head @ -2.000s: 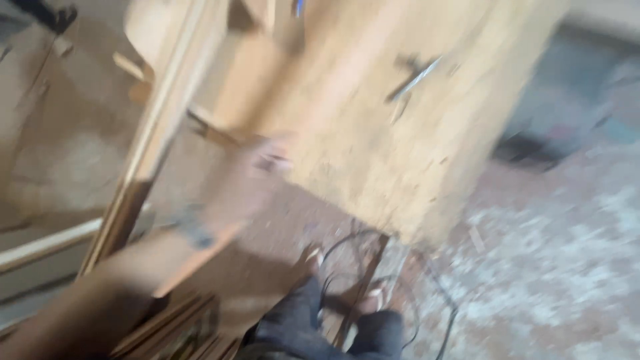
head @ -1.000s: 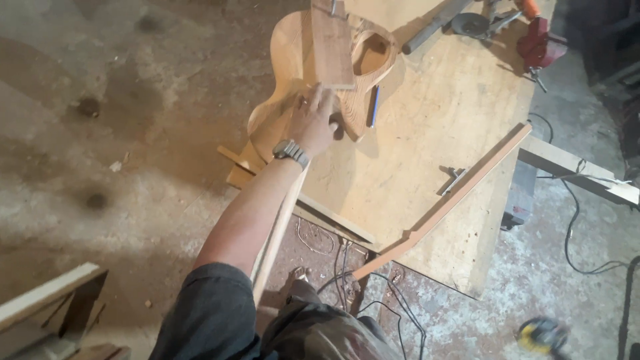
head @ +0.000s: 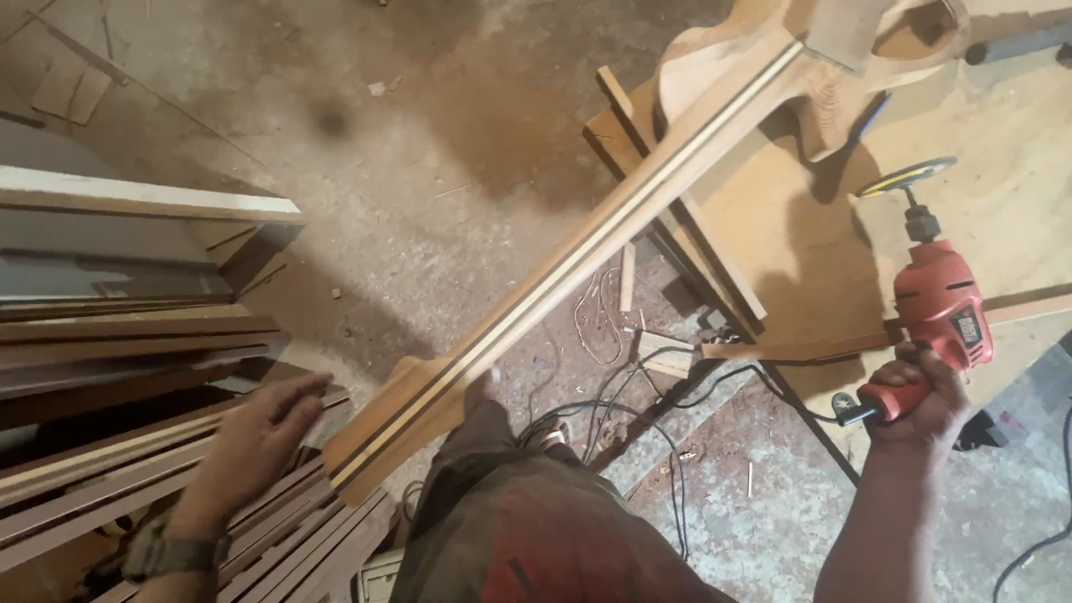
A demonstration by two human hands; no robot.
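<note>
My right hand [head: 917, 394] grips the handle of a red corded electric drill [head: 938, 289], which carries a round sanding or backing disc [head: 909, 176] in its chuck. My left hand [head: 272, 440], with a watch on the wrist, hovers just left of the headstock end of a wooden guitar neck [head: 578, 251], fingers partly curled and holding nothing. A pale stripe with dark edges runs along the neck. The neck slants up to a wooden guitar body [head: 720, 75] at the workbench, where a flat board [head: 846, 33] lies on it.
The plywood bench top [head: 804, 243] bears a metal tube [head: 1022, 46], a blue pen or pencil [head: 873, 115] and a long wood strip. Timber strips [head: 318, 536] are stacked at lower left. Black cables [head: 670, 444] loop over the floor by my feet.
My left hand has left the guitar body and is now near the headstock. My right hand, unseen one second ago, is in view with the red drill. The view has swung considerably.
</note>
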